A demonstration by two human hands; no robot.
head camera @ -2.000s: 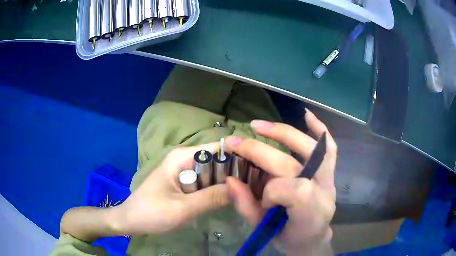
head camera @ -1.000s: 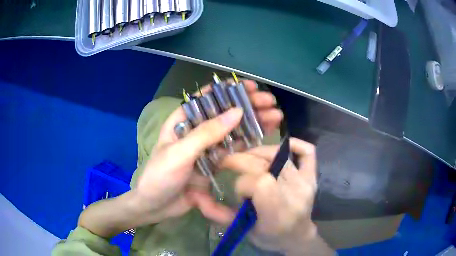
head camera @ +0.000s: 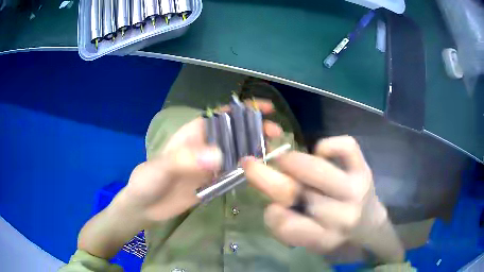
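My left hand (head camera: 170,180) holds several silver metal cylinders (head camera: 233,135) side by side over my lap, yellowish tips upward. One more cylinder (head camera: 220,186) lies slantwise across their lower ends, its pale thin rod (head camera: 278,152) pointing up and right. My right hand (head camera: 323,196) is blurred, its fingertips closed at this cylinder near the rod end. A small dark patch shows between the right fingers; whether it is the tweezers cannot be told. The clear plastic box (head camera: 130,49) on the bench holds a row of cylinders, yellow tips toward me.
On the green bench (head camera: 255,40) lie a pen (head camera: 347,42), a small clear piece (head camera: 381,36), a dark smartphone (head camera: 406,71) and a white rounded object (head camera: 452,62). A white tray edge (head camera: 392,4) shows at the top. A blue bin (head camera: 109,196) with thin metal pieces stands low left.
The fan of cylinders has turned more upright. One cylinder now lies slantwise across the others at my right fingertips. The blue-handled tweezers, clear in my right hand before, no longer show clearly.
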